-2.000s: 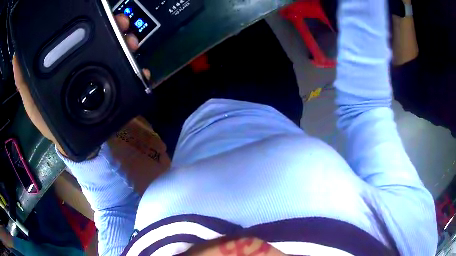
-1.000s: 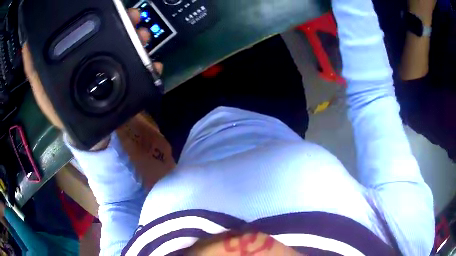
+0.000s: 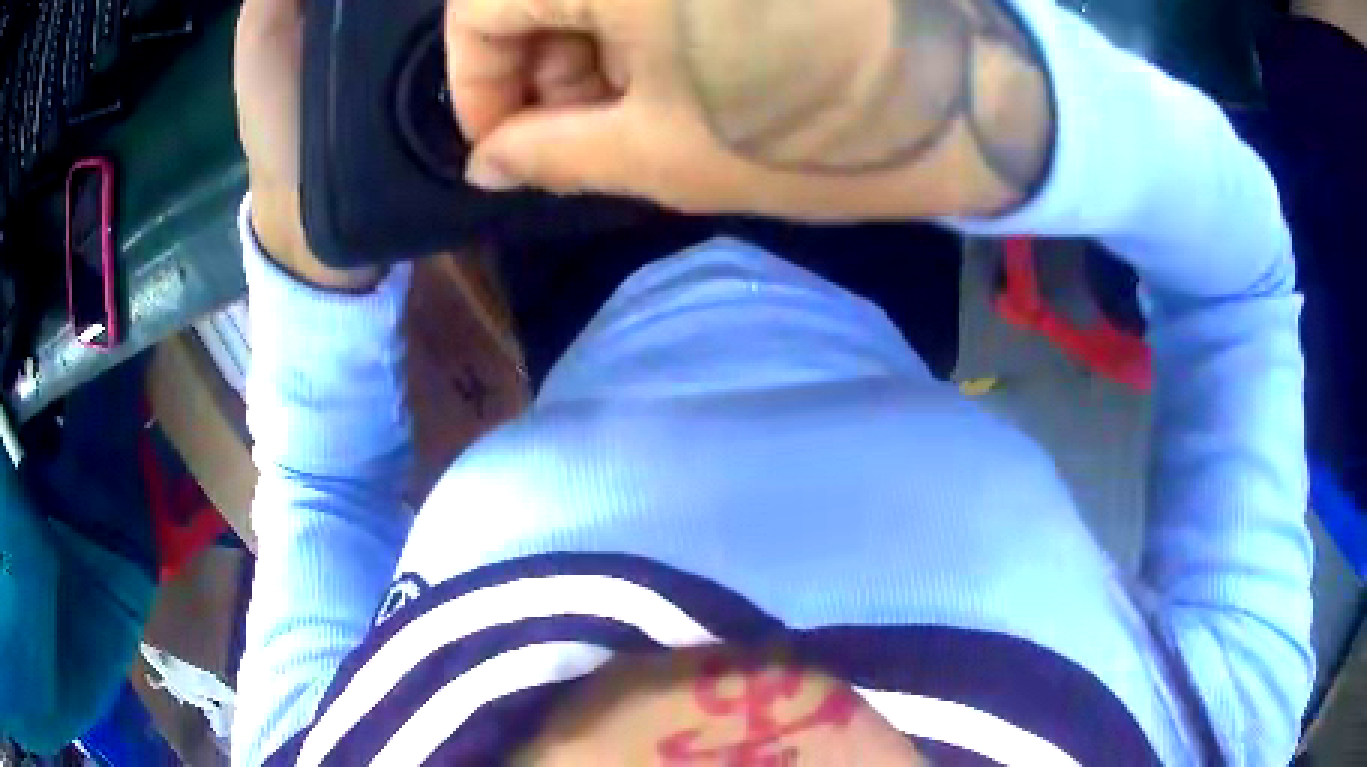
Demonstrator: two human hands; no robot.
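Note:
A black video player (image 3: 352,165) is at the upper left, its speaker side facing up, with part of the round ring showing. My left hand (image 3: 273,135) holds it by its left edge, the hand cut off by the top of the frame. My right hand (image 3: 600,113) is over the player's right part, fingers curled and thumb tip by the speaker ring. It hides much of the player. Whether the right fingers hold anything small cannot be seen.
A pink-rimmed smartphone (image 3: 92,252) lies on the dark green bench (image 3: 173,180) at its left edge. Black units stand at the upper left. A red stool (image 3: 1072,322) is at the right, a cardboard box (image 3: 457,337) below the player. A person's teal sleeve (image 3: 60,599) shows at lower left.
My right hand has come in from the upper right, over the player. The player sits further right and higher in the picture, less tilted. The lit screen on the bench is no longer visible.

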